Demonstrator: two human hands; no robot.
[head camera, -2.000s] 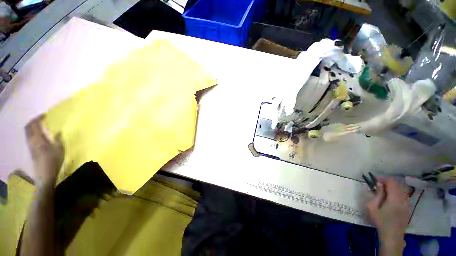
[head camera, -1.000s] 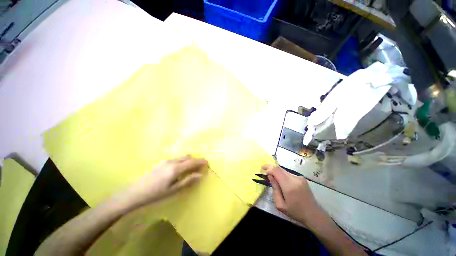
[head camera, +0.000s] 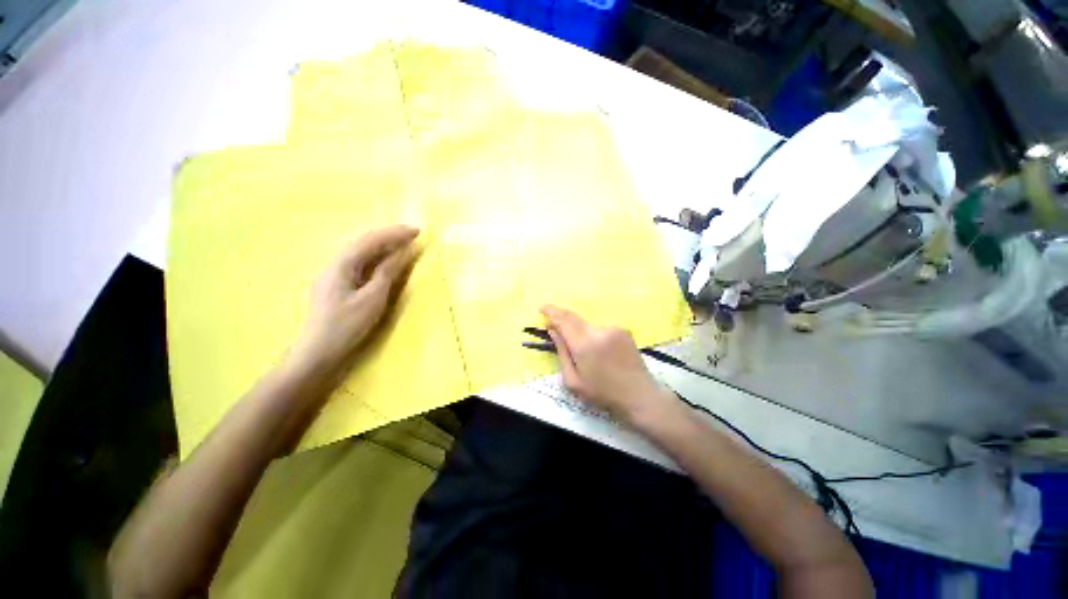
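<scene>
A large yellow fabric panel (head camera: 539, 222) lies spread over the pale table, with a dark centre seam (head camera: 445, 293) running down it. Its lower edge overhangs the table's front edge. My left hand (head camera: 357, 293) lies on the panel left of the seam, fingers slightly bent, holding nothing that I can see. My right hand (head camera: 597, 360) is over the panel's lower right part and holds small dark pointed snips (head camera: 540, 339), tips pointing left.
The sewing machine (head camera: 843, 222), draped with white cloth, stands right of the panel. A dark cord (head camera: 750, 442) runs along the table's front edge. Folded yellow pieces (head camera: 340, 527) lie below the edge, by my dark-clothed lap. A blue bin (head camera: 574, 21) is behind the table.
The panel has turned so its seam runs nearly upright and its far end shows notched corners. My left hand has moved up and left; my right hand, with the snips, has moved left and up.
</scene>
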